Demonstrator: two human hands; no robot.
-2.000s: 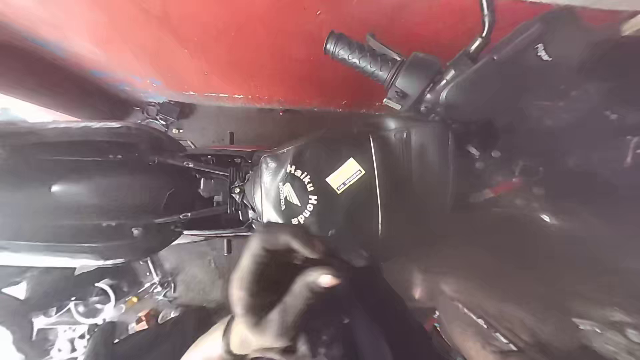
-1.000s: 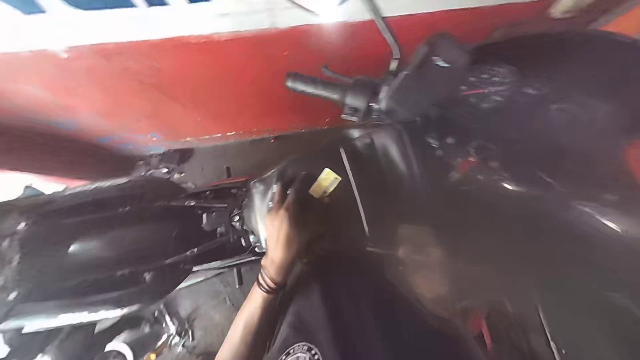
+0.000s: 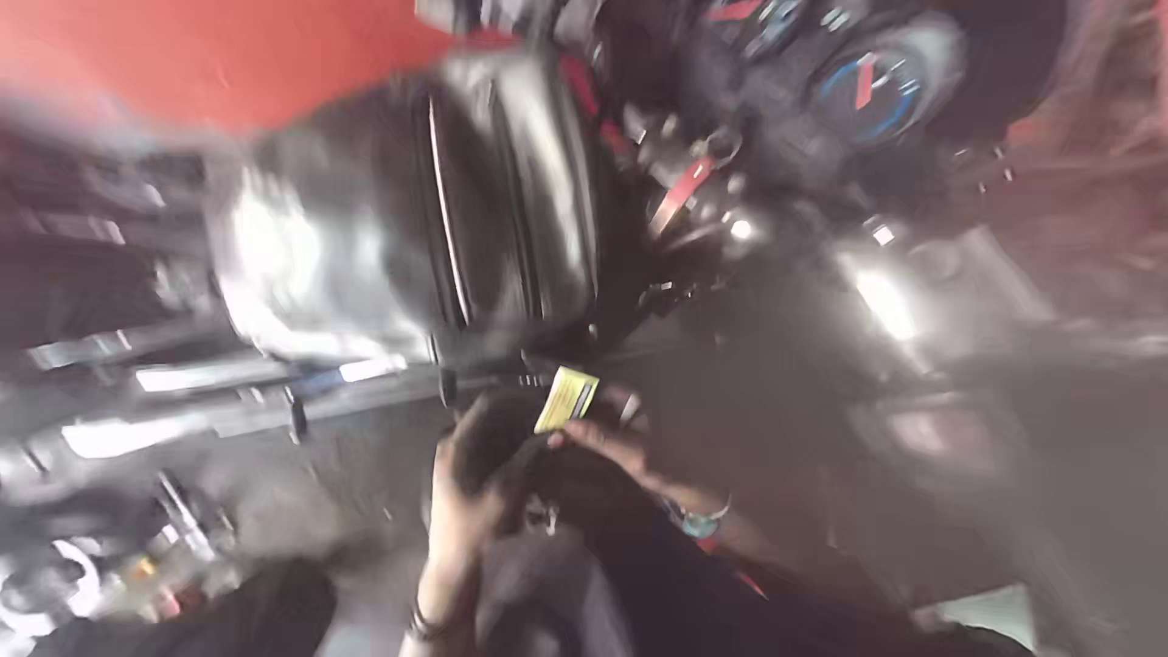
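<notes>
The padded black motorcycle seat (image 3: 493, 201), with pale piping lines, lies shiny across the upper middle. Just below it, my left hand (image 3: 461, 493) is curled around a soft-looking dark item (image 3: 502, 438). A yellow label (image 3: 566, 400) with a dark strip sits at this item's upper edge. My right hand (image 3: 607, 447) has its fingers at the label's lower corner, against the dark material. Blur hides the fingertips and how far the dark item reaches over my dark clothing.
A key with a red tag (image 3: 684, 193) hangs by the handlebar area. Beyond it is a round gauge (image 3: 867, 91) with a blue ring. A red wall (image 3: 201, 64) stands at the upper left. Blurred metal parts (image 3: 55, 584) lie on the floor at lower left.
The yellow label lay on the black surface over the motorcycle; now it is between my hands, below the seat. My right hand has come into view. The view has shifted strongly and is closer.
</notes>
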